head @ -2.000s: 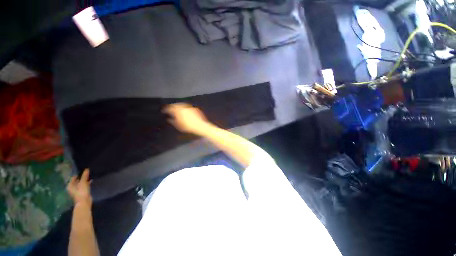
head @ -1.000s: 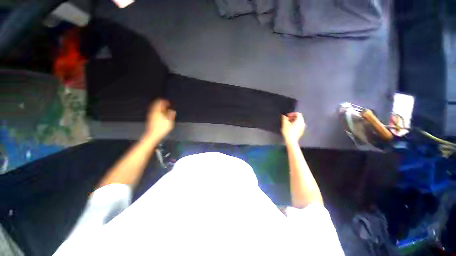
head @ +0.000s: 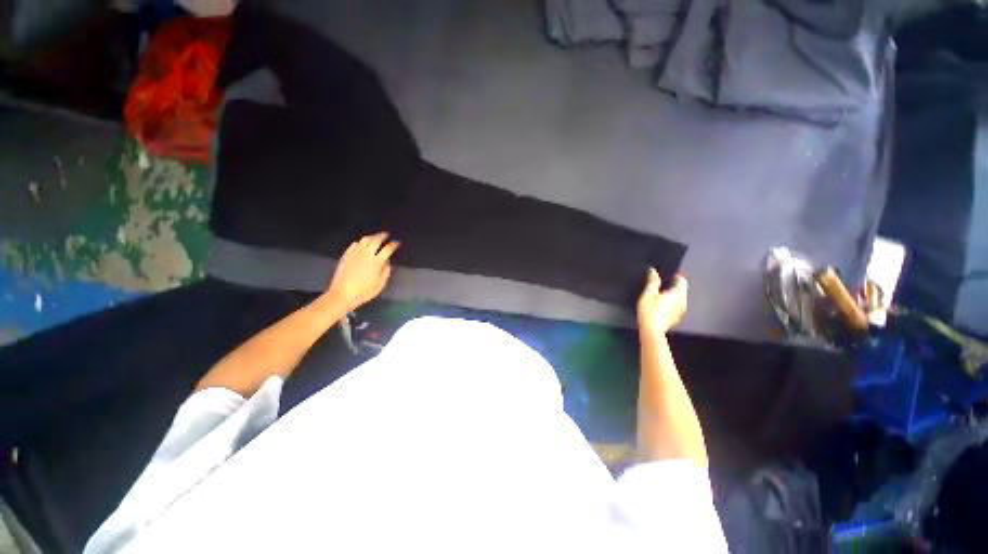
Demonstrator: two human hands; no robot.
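Note:
Black trousers [head: 488,222] lie on the grey table cover, the wide part at the left and a single leg tapering to the right. My left hand [head: 364,271] rests on the near edge of the trousers around the middle, fingers spread. My right hand [head: 661,303] is at the narrow hem end, thumb and fingers at its near corner, pinching the cloth. The steam iron [head: 804,294], with a tan-orange handle, stands to the right of the hem, apart from it.
A grey creased garment pile [head: 764,60] lies at the far side. A white card [head: 885,271] is beside the iron. A red-orange bag [head: 179,92] is at the left end. Blue crates [head: 899,379] are at the lower right. Black cloth hangs along the table's near edge.
The trousers now have their wide part spread at the left and one leg laid to the right. My left hand has moved from the left end to mid-cloth, my right hand to the hem.

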